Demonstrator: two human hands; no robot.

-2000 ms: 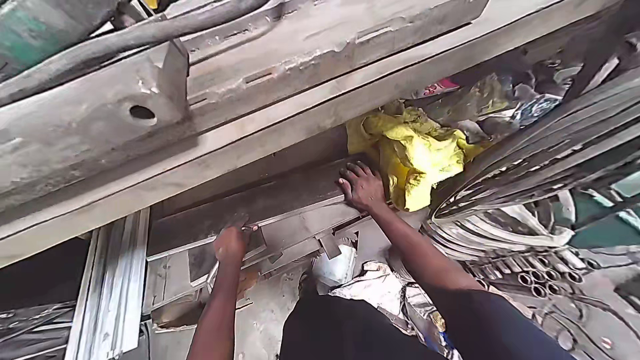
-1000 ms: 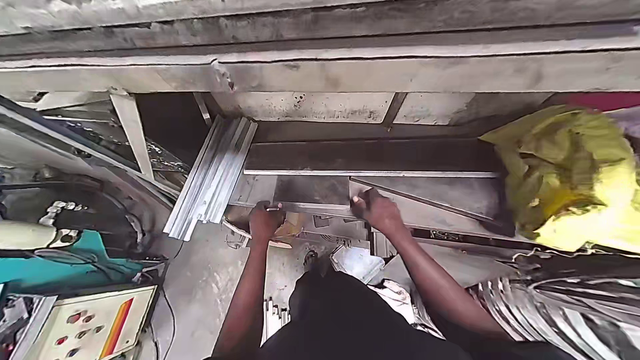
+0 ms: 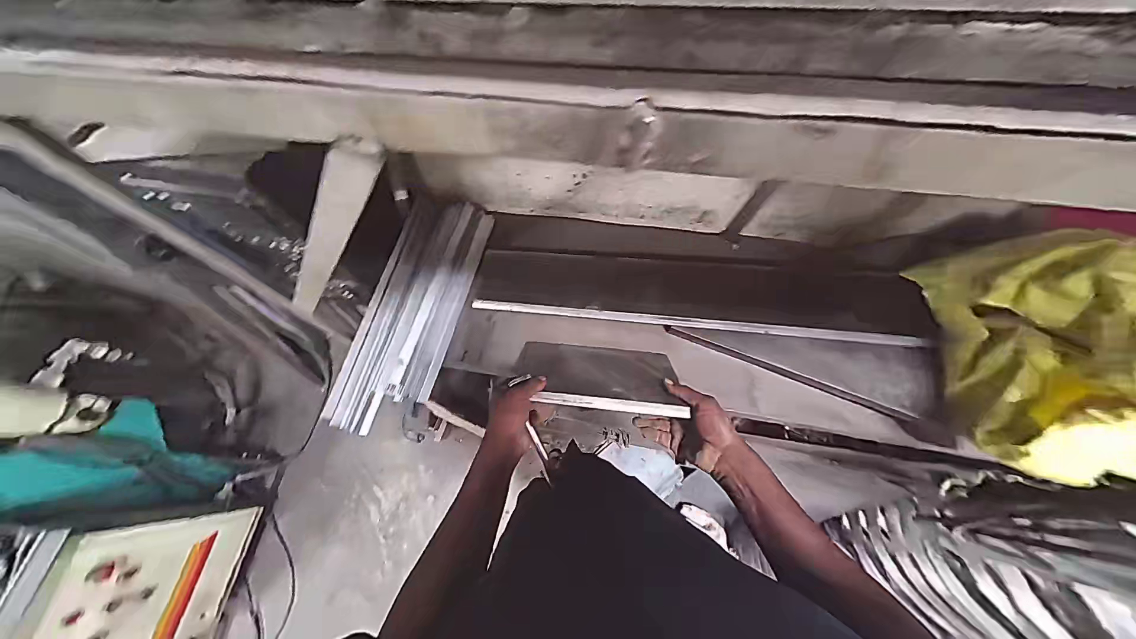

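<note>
A stack of flat dark rectangular plates with a pale front edge [image 3: 603, 373] lies low in front of me. My left hand [image 3: 516, 413] grips its left end and also has a thin pen-like stick [image 3: 539, 448] pointing down from the fingers. At the right end my right hand [image 3: 706, 422] holds the plates, thumb on top. Behind them is a long dark board or channel with a light front edge [image 3: 701, 319]. A thin dark bar [image 3: 790, 373] slants away to the right of the plates.
Bundled metal strips [image 3: 417, 311] lean at the left. A heavy beam [image 3: 550, 124] crosses above. Yellow plastic sheeting [image 3: 1047, 346] and coiled strips [image 3: 932, 568] are on the right; a teal cover [image 3: 98, 466] and a panel with knobs [image 3: 133, 577] are on the left.
The view has swung left since the first frame. My right hand, flat on the long board two seconds ago, now grips the small plates. These plates now sit between both hands.
</note>
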